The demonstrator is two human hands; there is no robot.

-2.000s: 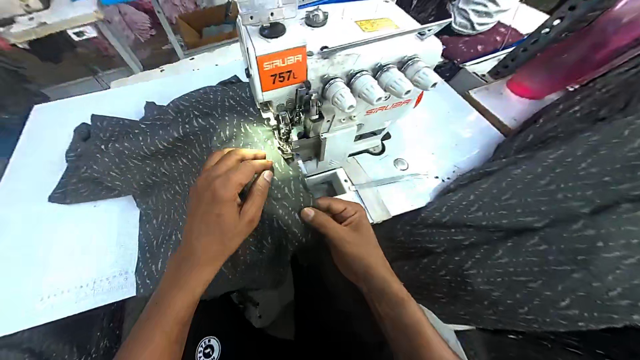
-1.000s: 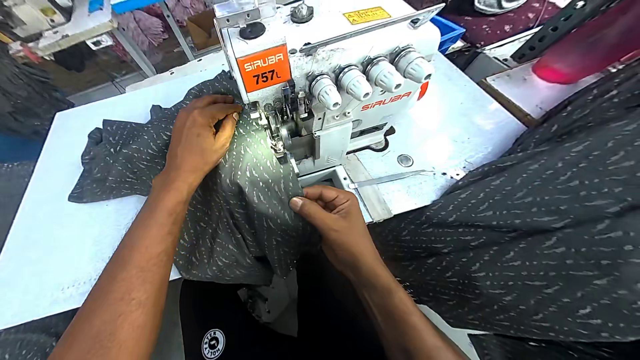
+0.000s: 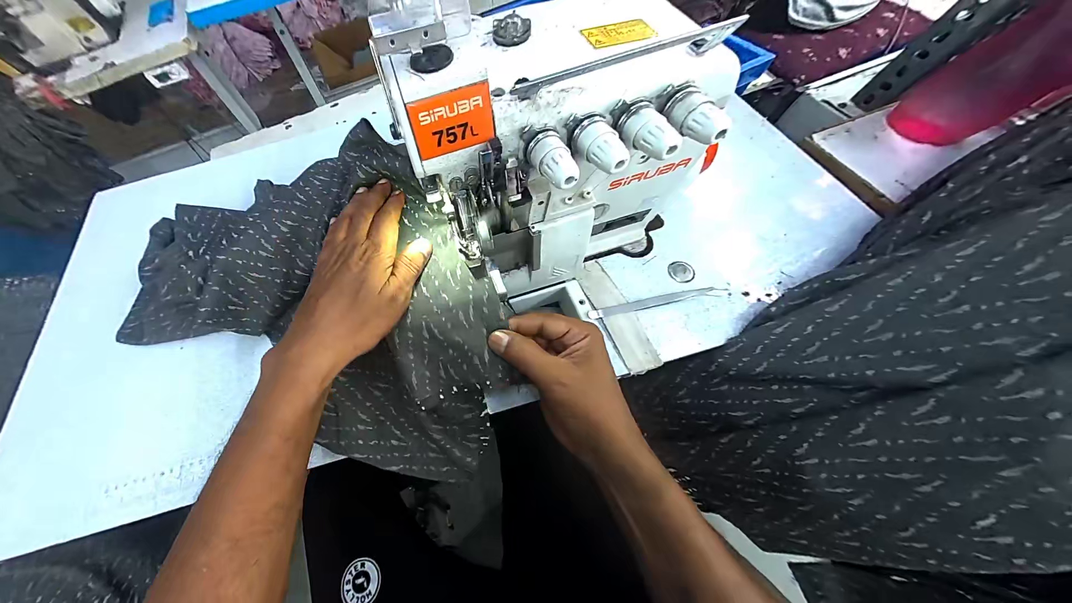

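A dark grey patterned fabric piece (image 3: pixel 243 268) lies on the white table and runs under the lit presser foot area (image 3: pixel 469 234) of a white Siruba overlock sewing machine (image 3: pixel 569 75). Flat on the fabric, left of the needle area, rests my left hand (image 3: pixel 360 272), its thumb apart from the fingers. My right hand (image 3: pixel 561 368) pinches the fabric's right edge between thumb and fingers, just below the machine's front. Part of the fabric hangs over the table's near edge. The needle itself is hard to make out.
Metal tweezers (image 3: pixel 657 301) lie on the white tabletop (image 3: pixel 109 402) to the right of the machine bed. More dark patterned fabric (image 3: pixel 904 377) is heaped at the right. A pink object (image 3: pixel 963 100) and a blue bin (image 3: pixel 752 63) stand behind.
My left hand has moved down the fabric from beside the machine's head, where it was one second ago. My right hand still pinches the fabric's edge.
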